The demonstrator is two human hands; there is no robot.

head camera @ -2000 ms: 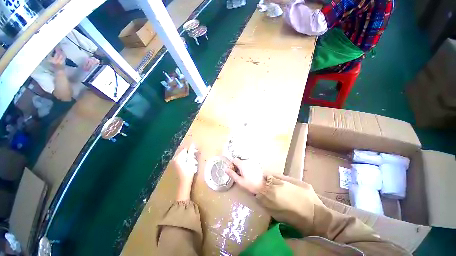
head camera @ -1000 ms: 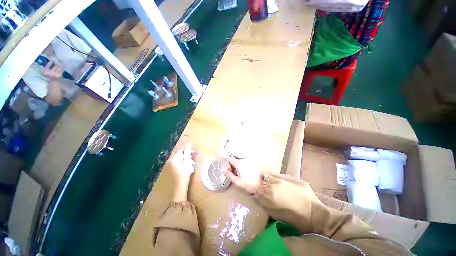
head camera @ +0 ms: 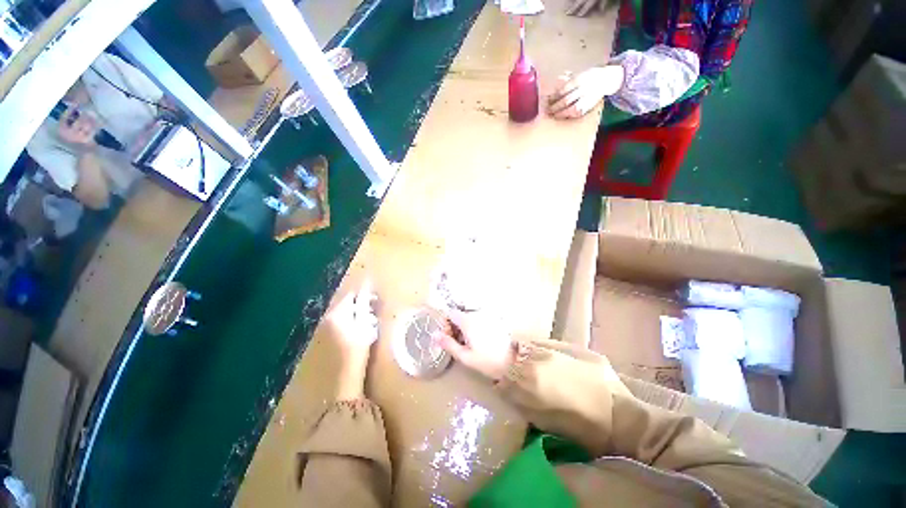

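Note:
A round disc with a patterned face and a pale rim (head camera: 419,342) lies on the cardboard-covered bench (head camera: 487,149) in front of me. My right hand (head camera: 475,342) holds the disc's right edge with thumb and fingers. My left hand (head camera: 353,319) is just left of the disc, near the bench's left edge, and does not touch it. Its fingers are glaring white, and whether it holds something small cannot be told. Small shiny bits (head camera: 449,290) lie beyond the disc, partly lost in glare.
An open carton (head camera: 636,308) with white wrapped bundles (head camera: 713,332) stands at my right. The green conveyor (head camera: 233,347) at left carries a pegged jig (head camera: 303,203) and round-topped units (head camera: 167,308). A red bottle (head camera: 523,89) stands near another person's hand (head camera: 581,91). White uprights cross the left.
The pegged jig and round-topped units have moved down-left along the belt. The red bottle now stands farther down the bench, with the other person's hand beside it. My hands hold nearly the same pose.

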